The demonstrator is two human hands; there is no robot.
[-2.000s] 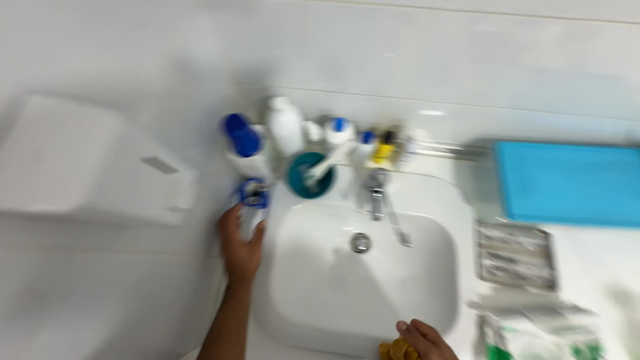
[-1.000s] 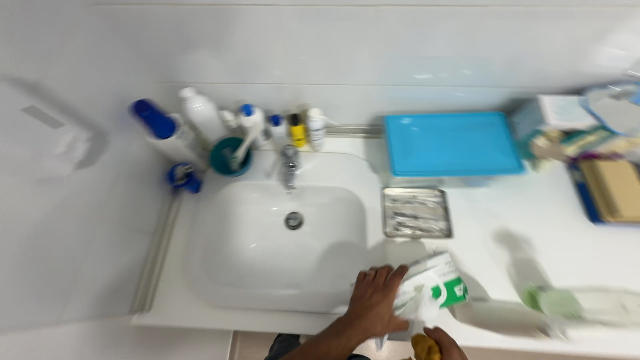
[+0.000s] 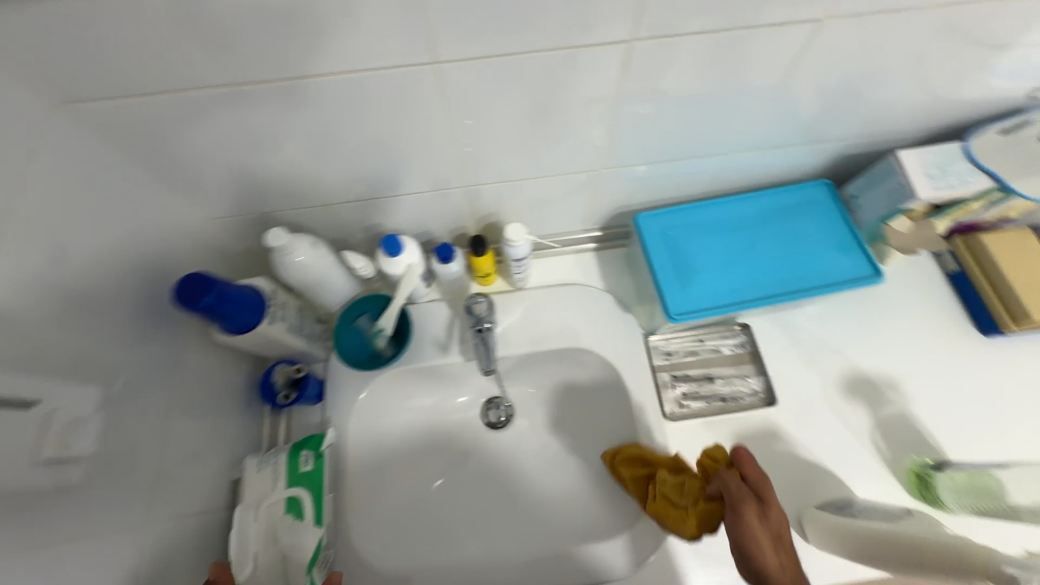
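My right hand [image 3: 751,508] pinches a crumpled mustard-yellow cloth [image 3: 674,491] over the right edge of the white sink [image 3: 487,504]. At the lower left, my left hand [image 3: 329,578] shows only fingertips on both sides of a white and green soft pack with a white lid [image 3: 284,512], which it holds beside the sink's left rim. A chrome faucet [image 3: 483,329] stands at the back of the basin, above the metal drain [image 3: 496,412]. Right of the sink lies a metal tray [image 3: 711,370] with clear-wrapped slim items.
Behind the sink stand several bottles [image 3: 309,264] and a teal cup [image 3: 353,345] with a white-handled brush. A blue-lidded container [image 3: 756,248] sits by the wall. Boxes [image 3: 1003,276] are at the right; a white bottle [image 3: 902,536] and a green bristled item [image 3: 959,483] lie lower right.
The white and green pack has moved from the counter right of the sink to its left side, in my left hand. My right hand with the yellow cloth now reaches over the sink's right edge.
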